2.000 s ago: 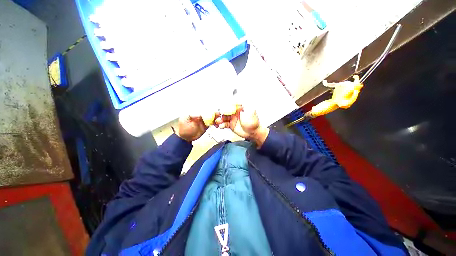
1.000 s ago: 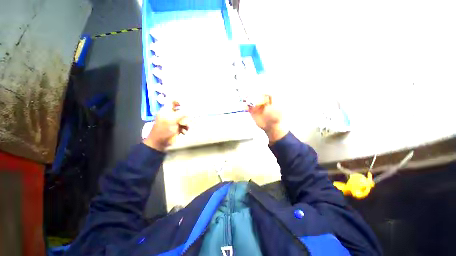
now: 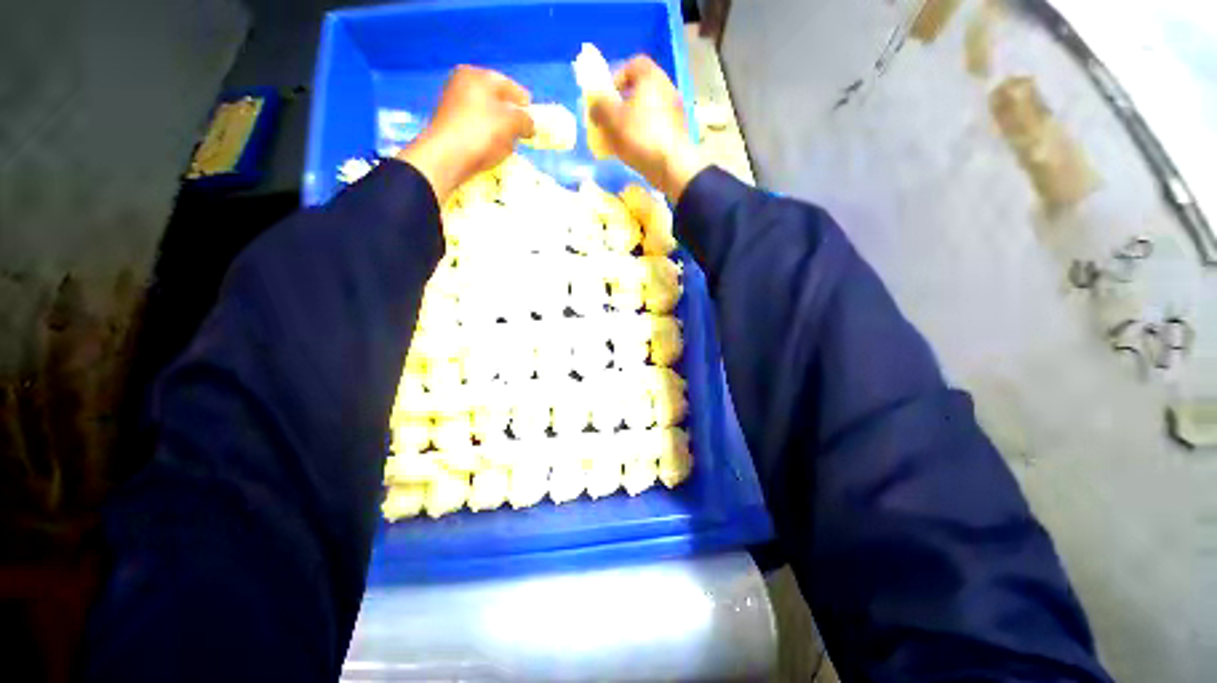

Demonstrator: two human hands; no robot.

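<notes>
A blue tray (image 3: 561,534) lies in front of me. Cream to yellow moulded parts (image 3: 547,360) fill its near and middle area in close rows, washed out by glare in the centre. My left hand (image 3: 477,123) is over the far part of the tray and holds a pale moulded part (image 3: 550,127) at its fingertips. My right hand (image 3: 638,118) is beside it, closed on another pale moulded part (image 3: 593,78) that points up and away. The two held parts are close together but apart.
A pale, shiny roll (image 3: 574,619) lies before the tray's near edge. A grey-white surface on the right bears thin dark loops (image 3: 1150,342) and brown patches (image 3: 1041,140). A small blue crate (image 3: 234,138) with a tan strip is at the left, near a grey machine panel (image 3: 80,147).
Both hands have moved forward to the far part of the tray. The view has shifted over the tray; its rows now show clearly. The yellow tool has left the view.
</notes>
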